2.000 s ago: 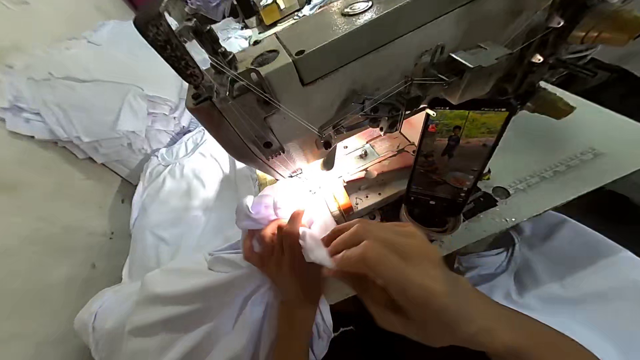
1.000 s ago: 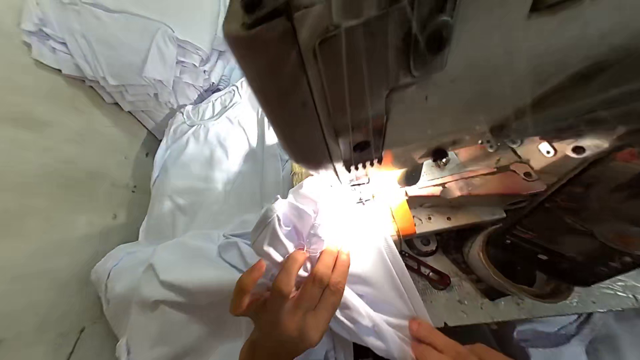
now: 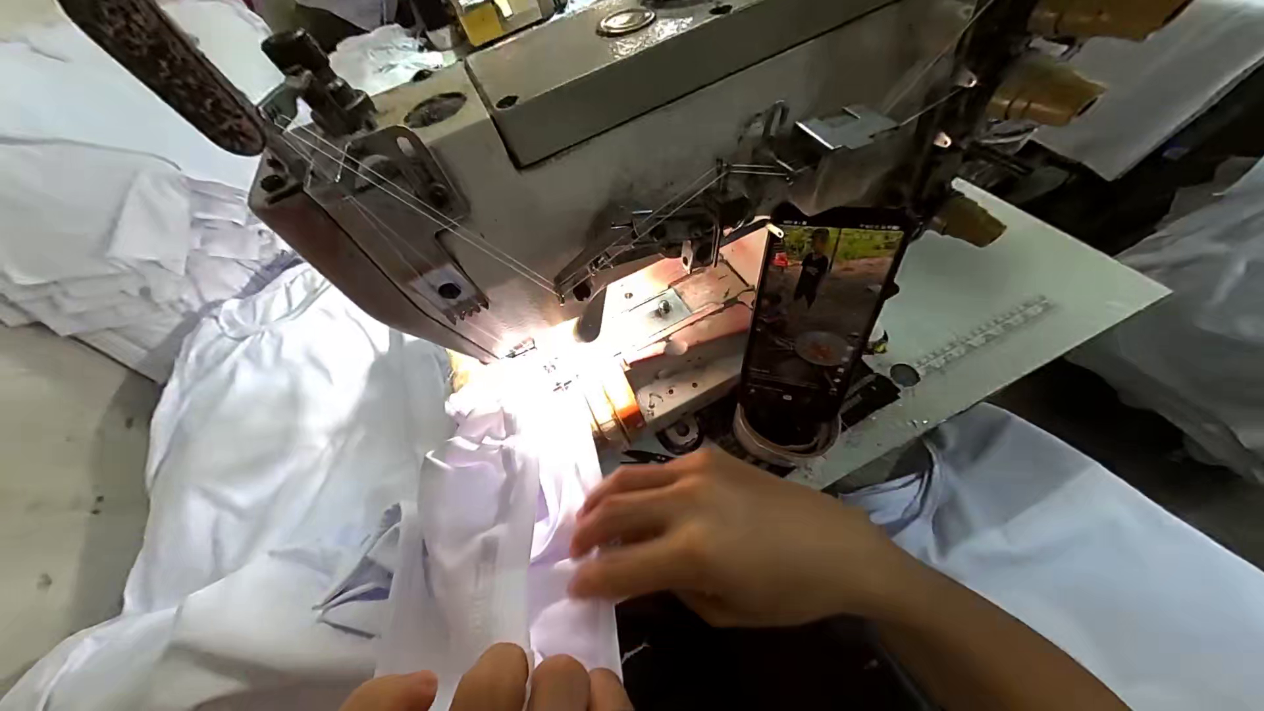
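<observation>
White fabric (image 3: 484,533) runs from under the needle area of an industrial sewing machine (image 3: 395,217) down to the bottom edge. My left hand (image 3: 504,681), partly cut off by the frame's bottom, grips the fabric's lower end. My right hand (image 3: 731,538) is at the fabric's right edge, fingers curled and pointing left; whether it pinches the cloth is unclear. Bright lamp glare hides the presser foot and needles. A gathered white garment (image 3: 286,425) lies left of the fabric strip.
A phone (image 3: 820,316) showing a video stands in a round holder (image 3: 785,439) right of the needle area. Stacked white cloth pieces (image 3: 109,237) lie at the left. More white cloth (image 3: 1066,553) hangs at the right beside the machine table (image 3: 1027,286). Thread cones (image 3: 1047,94) are upper right.
My left hand has moved down, away from the needle area, to the fabric's lower end. My right hand has left the lower cloth for the fabric's right edge. The view has swung and pulled back.
</observation>
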